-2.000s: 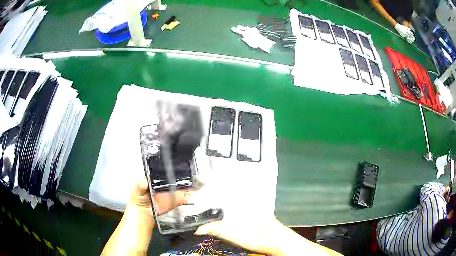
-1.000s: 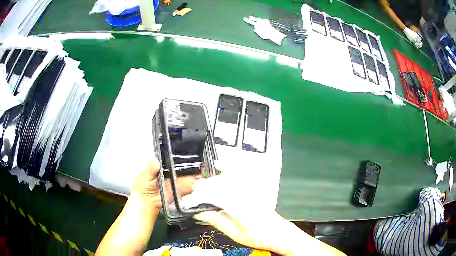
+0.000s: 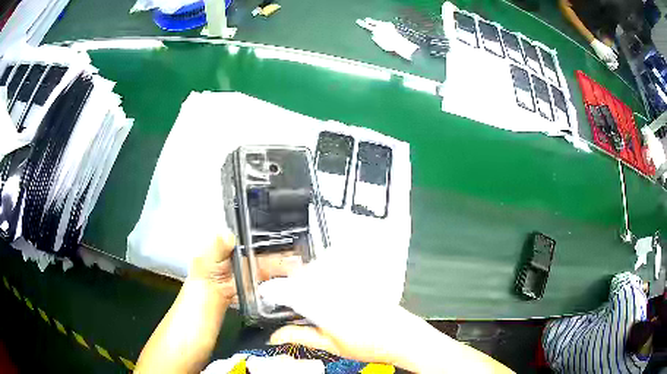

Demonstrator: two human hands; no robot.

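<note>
A stack of black phone frames (image 3: 276, 197) is held above a white separator sheet (image 3: 183, 168). My left hand (image 3: 216, 274) grips the stack along its left side and from below. My right hand (image 3: 314, 296) is at the lower right of the stack, its fingers on or inside the top frame; it is overexposed, so the exact finger contact is hard to see. Two single frames lie side by side on the sheet, one nearer the stack (image 3: 334, 169) and one to its right (image 3: 371, 179).
Stacked trays (image 3: 55, 157) stand at the left. A small pile of frames (image 3: 535, 266) lies near the table's right front edge. Across the table are a sheet with several frames (image 3: 475, 91), white gloves (image 3: 391, 38), a red tray (image 3: 618, 120) and a blue bowl (image 3: 183, 18). Other people are at the right.
The held stack was tilted and a frame blurred in motion two seconds ago; now the stack is steadier and slightly right. My right hand stays at its lower end. The two laid frames remain on the sheet.
</note>
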